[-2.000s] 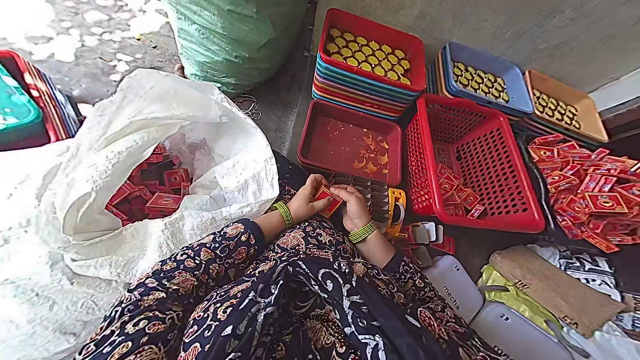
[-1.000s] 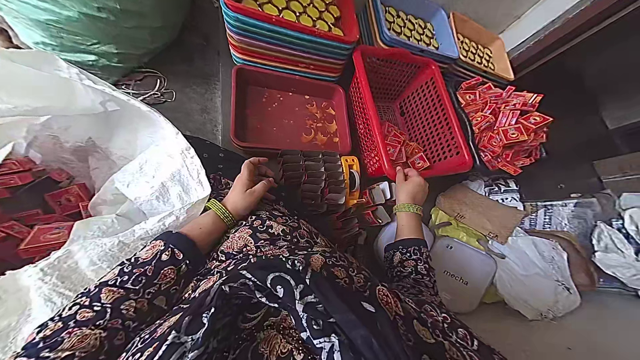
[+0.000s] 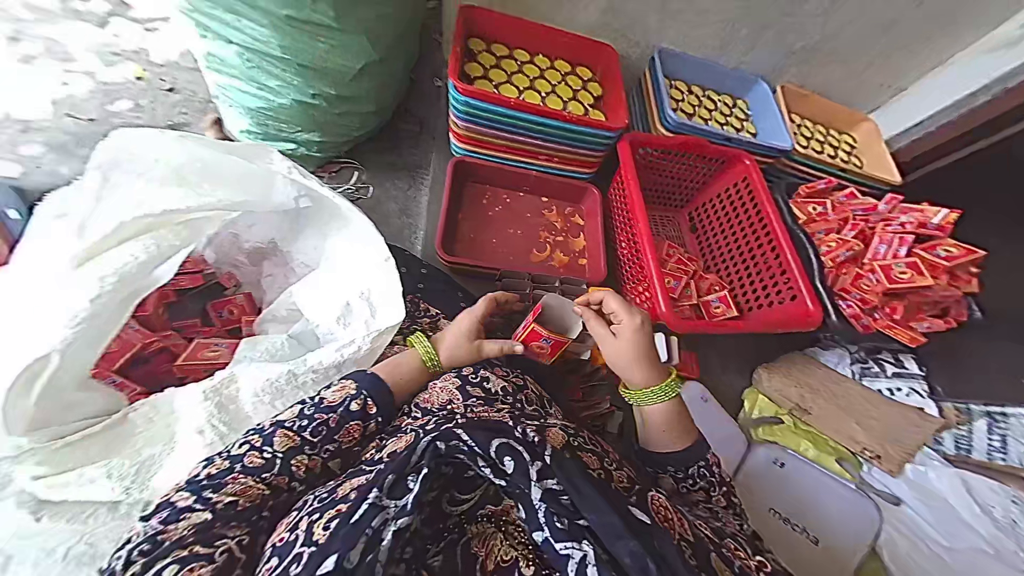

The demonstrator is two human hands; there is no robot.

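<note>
Between my hands, above my lap, is a small red printed cardboard box (image 3: 546, 328) with its top end open and a pale inside. My left hand (image 3: 478, 332) grips its left side, thumb in front. The fingertips of my right hand (image 3: 620, 332) pinch its upper right edge. Just behind it stand rows of small open boxes (image 3: 544, 284), partly covered by my hands. A shallow dark red tray (image 3: 520, 224) with orange scraps lies beyond them. Right of that, a red perforated plastic basket (image 3: 744, 232) holds several small red boxes (image 3: 694, 284).
A white woven sack (image 3: 320, 248) with red boxes inside stands at left, a green sack (image 3: 304, 72) behind. Stacked trays (image 3: 532, 144) bear round yellow-topped pieces, beside blue (image 3: 720, 96) and orange (image 3: 840, 132) trays. Red boxes (image 3: 896, 264) are heaped at right, near a grey case (image 3: 808, 508).
One second ago my hands were apart, the left at the rows of boxes, the right by the basket. Now they have come together on one open box.
</note>
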